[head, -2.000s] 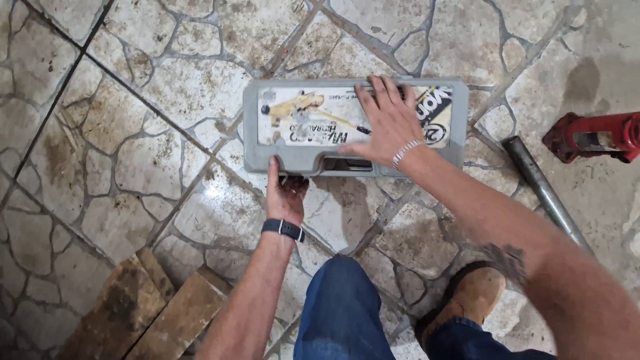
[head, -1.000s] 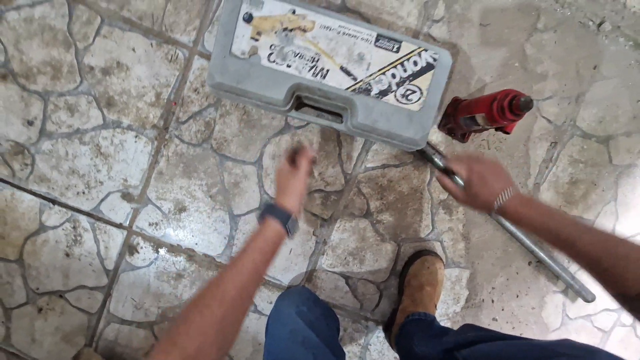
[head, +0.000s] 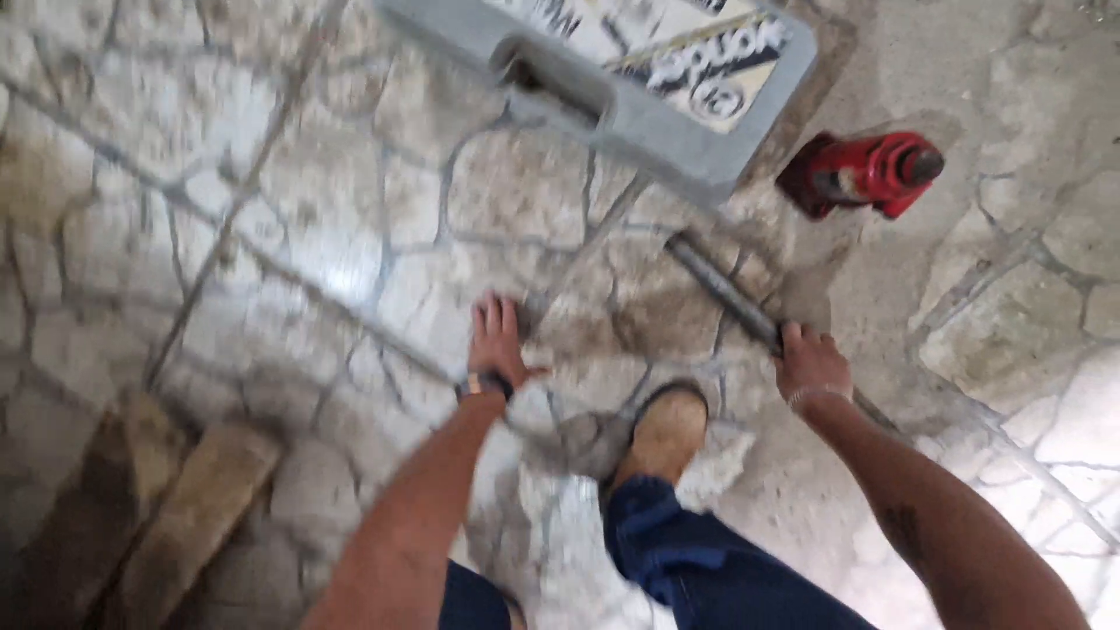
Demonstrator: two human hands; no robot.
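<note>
My right hand (head: 812, 363) is closed around a grey metal pipe (head: 722, 287), whose far end points up and left toward a grey plastic tool case (head: 665, 157). The case lies label side up at the top of the view, with its handle recess facing me. My left hand (head: 497, 337) is empty, palm down with fingers apart, left of my boot; whether it touches the floor I cannot tell. Right of the case is a red hydraulic bottle jack (head: 862, 173). The pipe's near part is hidden by my right hand and forearm.
Wooden blocks (head: 197, 499) lie at the lower left on the stone-patterned tile floor (head: 516, 188). My tan boot (head: 669, 429) is planted between my hands, and my jeans fill the lower middle.
Both hands have left the case, where they rested two seconds ago. The right hand has taken hold of the pipe. The case and jack now appear nearer each other than at first.
</note>
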